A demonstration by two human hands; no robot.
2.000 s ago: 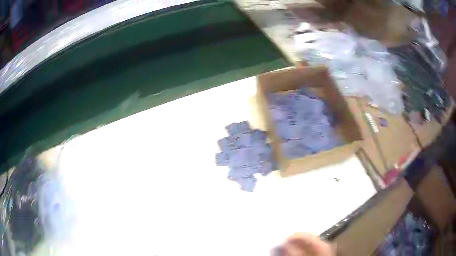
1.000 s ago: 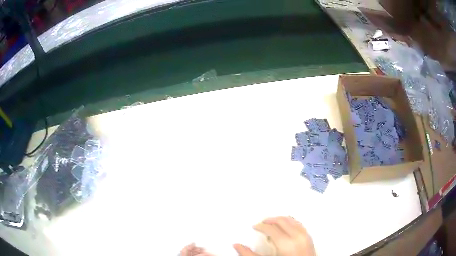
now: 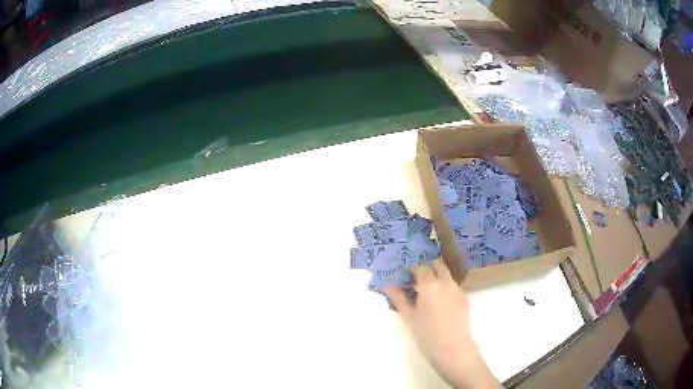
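A loose pile of purple-grey insert cards [image 3: 391,240] lies on the white benchtop. My right hand [image 3: 431,308] reaches in from the bottom edge, bare, with its fingertips on the near side of the pile. The thumb and fingers are apart at the cards; whether they grip one cannot be told. The card tray [image 3: 498,270], an open brown box, stands just right of the pile with many of the same cards in it. Clear plastic cases [image 3: 67,292] lie at the far left beside a dark-filled clear bag [image 3: 29,304]. My left hand is out of the picture.
A dark green conveyor belt [image 3: 228,91] runs behind the bench. Clear polybags [image 3: 566,129] and dark small parts [image 3: 646,148] lie on the cardboard surface at right. A small dark scrap [image 3: 530,301] is near the tray. An open carton with shiny contents [image 3: 621,374] is below the bench's right edge.
The view has turned to the right since one second ago. My right hand has moved from the front edge to the card pile. My left hand has left the picture.
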